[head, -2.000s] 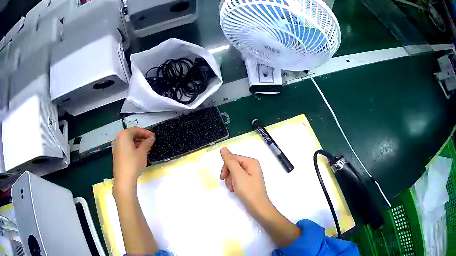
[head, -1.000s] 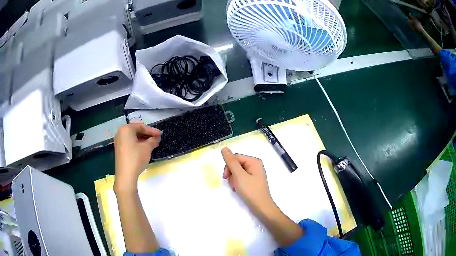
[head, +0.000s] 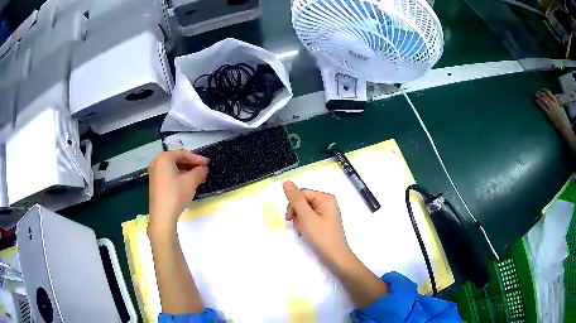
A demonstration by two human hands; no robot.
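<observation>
My left hand (head: 175,184) is over the left end of the flat black screw tray (head: 249,159), thumb and fingertips pinched together; whether a tiny screw is between them cannot be told. My right hand (head: 317,221) is over the white, yellow-edged work mat (head: 246,265), thumb up and fingers curled; nothing clear shows in it. A black marker pen (head: 355,178) lies on the mat's far right part. The black electric screwdriver (head: 456,236) lies at the mat's right edge with its cord looped on the mat.
A white bag of black rings (head: 183,104) stands beyond the tray. A white fan (head: 369,38) stands behind. A projector (head: 60,268) is at the near left, with stacked projectors (head: 117,72) beyond. A green crate (head: 534,284) is at right. Another person's hand (head: 551,106) shows at far right.
The view has shifted slightly. My left hand stays pinched at the tray and has moved a little along it to the right. Another person's hand has come onto the bench at far right.
</observation>
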